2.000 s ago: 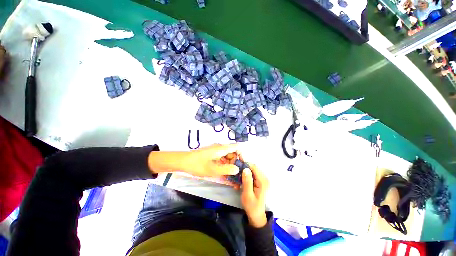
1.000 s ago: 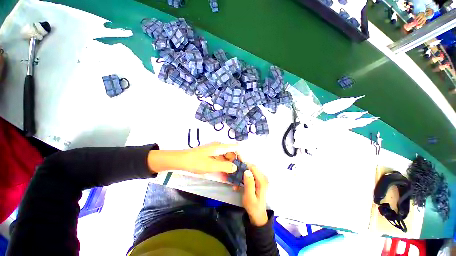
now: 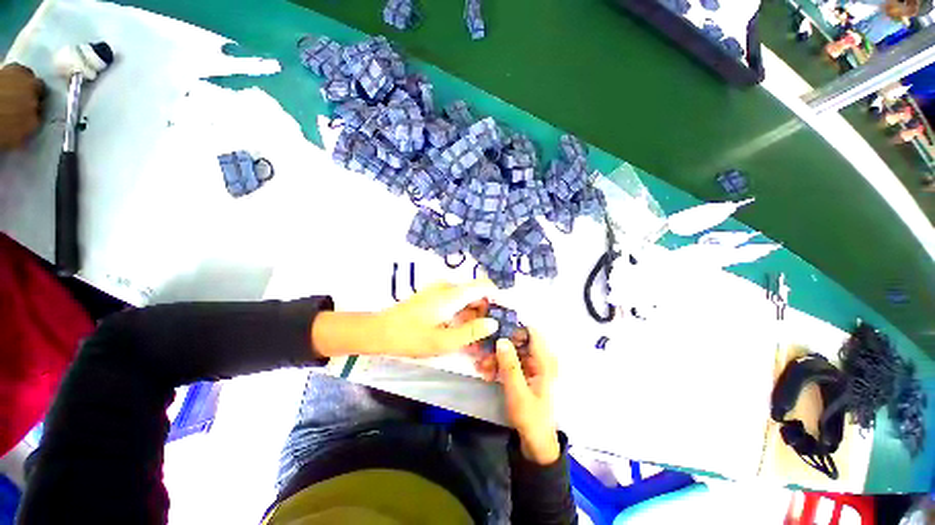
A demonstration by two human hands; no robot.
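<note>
My left hand (image 3: 436, 320) and my right hand (image 3: 527, 377) hold one small plaid fabric piece (image 3: 503, 320) between their fingertips, low over the white sheet. A dark loop shows on its lower right side, near my right fingers. A large heap of similar blue-grey plaid pieces (image 3: 482, 200) lies just beyond my hands. Two short black cord strips (image 3: 404, 280) lie on the sheet beyond my left hand. A single plaid piece with a black loop (image 3: 241, 173) lies apart on the left.
A hammer (image 3: 68, 174) lies far left. Black scissor handles (image 3: 598, 287), clear plastic (image 3: 628, 201) and white pointed bottles (image 3: 707, 217) lie right of the heap. A black coil (image 3: 813, 415) lies far right. A green belt (image 3: 574, 82) carries plaid pieces. A person's red sleeve (image 3: 36, 333) shows at left.
The held piece has been turned, so its plaid face and loop show more. Pieces on the belt have moved to the right. A brown rounded shape has come further in at the left edge.
</note>
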